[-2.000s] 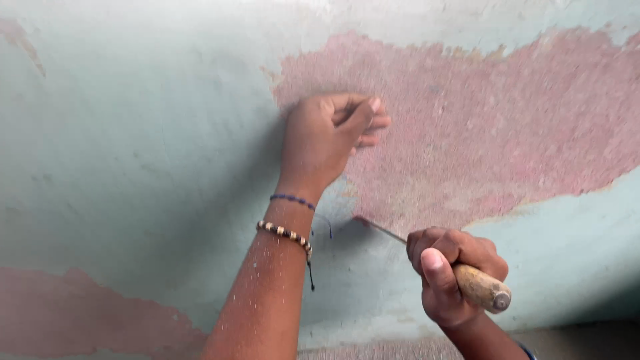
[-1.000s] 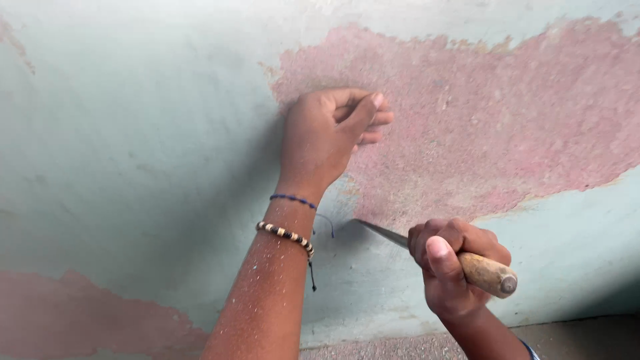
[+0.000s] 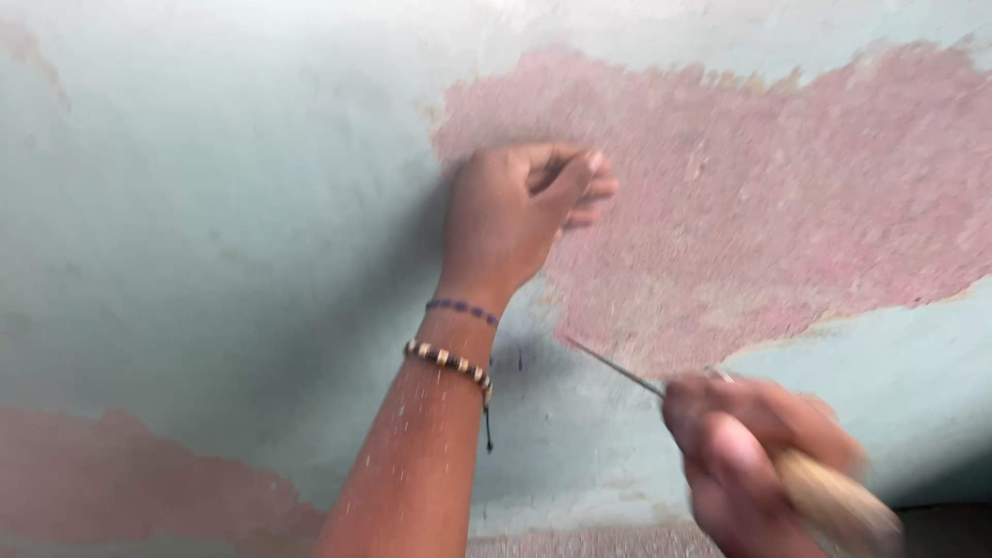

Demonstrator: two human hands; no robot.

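My left hand (image 3: 519, 209) rests against the painted wall (image 3: 232, 232) over the left part of a rough pink patch (image 3: 736, 194), fingers loosely curled, with nothing visible in them. Two beaded bracelets circle that wrist, and pale flecks dot the forearm. At lower right, my right hand (image 3: 759, 457), blurred, grips the wooden handle (image 3: 837, 500) of a thin-bladed metal tool (image 3: 616, 366). The tip of its blade meets the lower left edge of the pink patch, below and right of my left hand. The blade's full shape cannot be told.
Pale green paint surrounds the pink patch. Another pink area (image 3: 132, 480) spreads across the lower left of the wall. A rough grey surface (image 3: 589, 542) runs along the bottom edge, with a dark area (image 3: 945, 527) at the lower right corner.
My right hand and the tool have shifted slightly, and the blade now looks narrower than one second ago. My left hand stays at the same place on the wall.
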